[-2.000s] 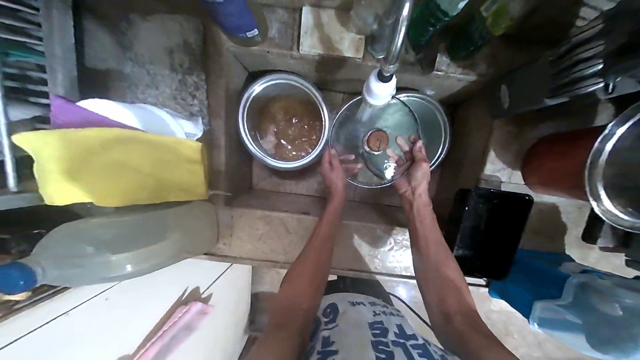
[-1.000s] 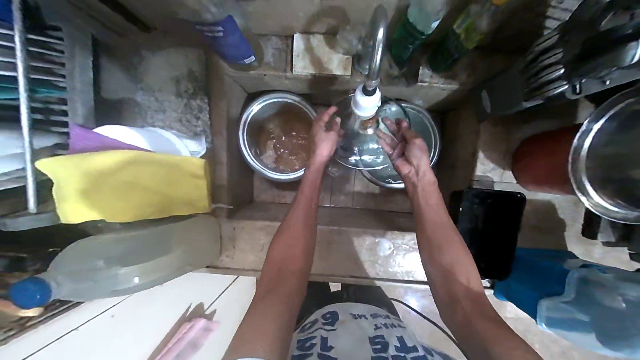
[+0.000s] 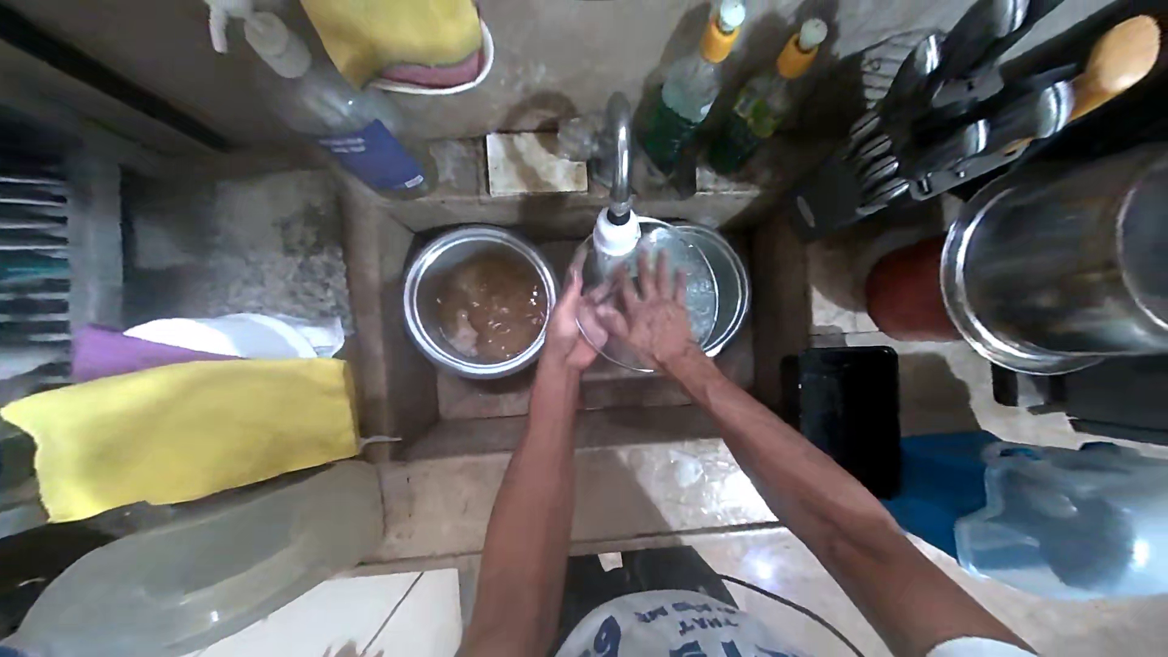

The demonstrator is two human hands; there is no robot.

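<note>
My left hand (image 3: 573, 324) grips the left rim of a clear glass lid (image 3: 630, 351) under the white nozzle (image 3: 616, 233) of a curved metal faucet (image 3: 620, 146). Fingers spread, my right hand (image 3: 659, 315) lies flat against the lid's surface. Behind and below the lid, a metal pot (image 3: 735, 301) holds clear water. To the left, a second metal pot (image 3: 415, 315) contains brownish liquid with pale bits in it. Both pots stand in the sink (image 3: 593, 424).
Two bottles with green liquid (image 3: 675, 114) and a blue-labelled bottle (image 3: 374, 155) stand behind the sink. A yellow cloth (image 3: 192, 429) hangs at left. At right are a black phone-like slab (image 3: 849, 415), a large metal pot (image 3: 1040, 274) and a utensil holder (image 3: 830, 201).
My right hand has opened out flat on the lid; a second ago its fingers were bent near the lid's middle. The view has shifted, showing more of the area behind the sink.
</note>
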